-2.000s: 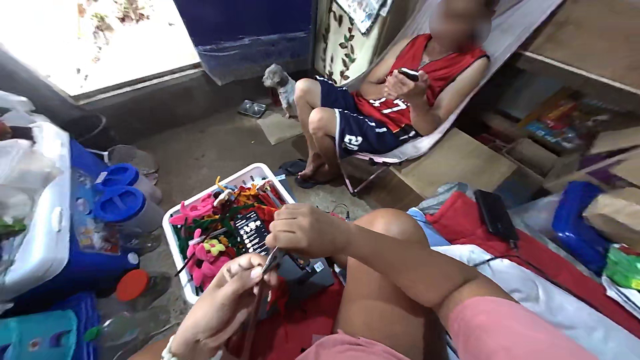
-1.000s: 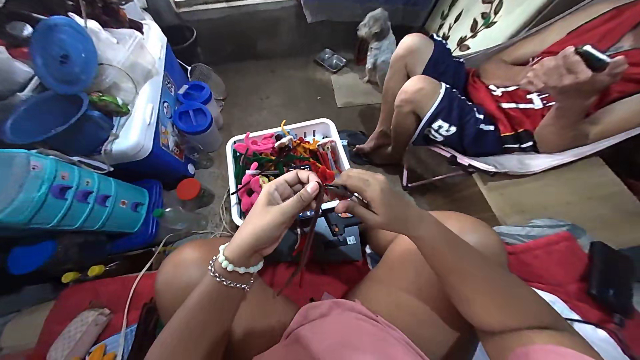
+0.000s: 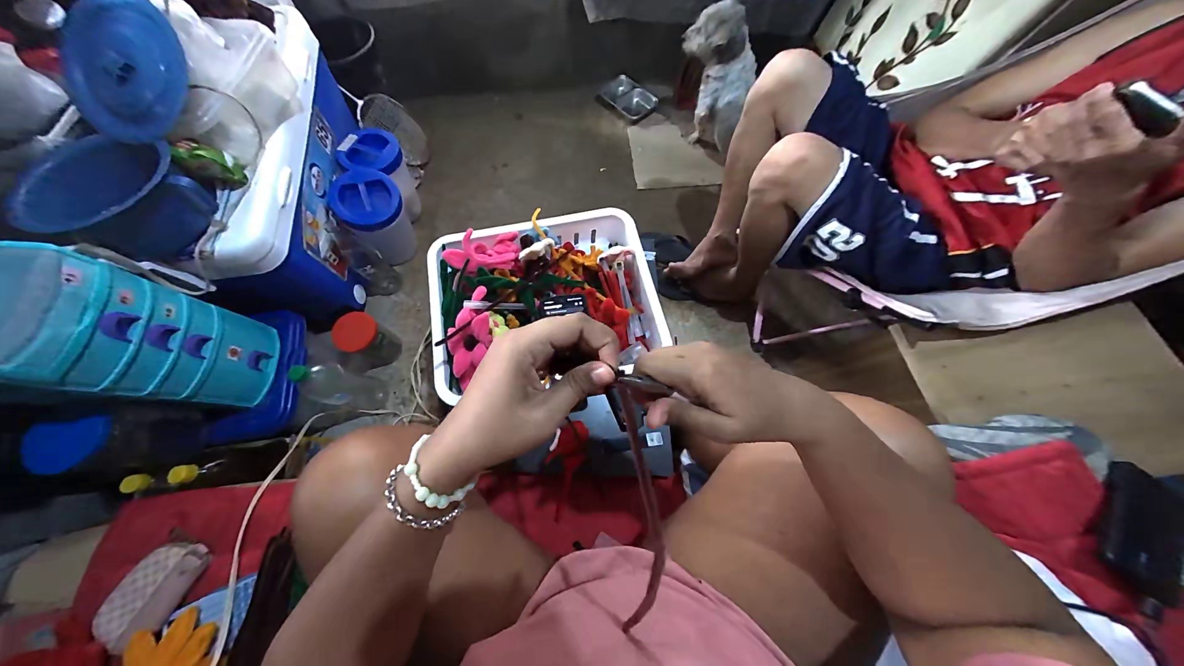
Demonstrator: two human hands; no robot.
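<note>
Between thumb and fingertips my left hand (image 3: 546, 375) pinches the upper end of a brown fuzzy strip, likely a pipe cleaner (image 3: 645, 499), which hangs down over my pink clothing. My right hand (image 3: 726, 388) grips a small metal hand tool (image 3: 645, 384), perhaps pliers or scissors, its tip at the strip beside my left fingertips. Just beyond both hands is a white plastic basket (image 3: 438, 370) of colourful fuzzy pieces, among them a pink flower (image 3: 470, 340). A dark phone (image 3: 564, 305) lies in it. The exact contact between tool and strip is too small to tell.
At the right a person (image 3: 999, 176) sits in a hammock chair holding a phone. A small dog (image 3: 724, 79) sits beyond. Left are a blue and white cooler (image 3: 277, 203), lidded jugs (image 3: 370, 199) and a teal drawer unit (image 3: 139, 324). A cable (image 3: 254, 518) runs beside my left leg.
The brown strip now hangs in one line from my fingertips; a second ago several strands spread below my hands. Both hands remain close together. The view has swung right and down since two seconds ago.
</note>
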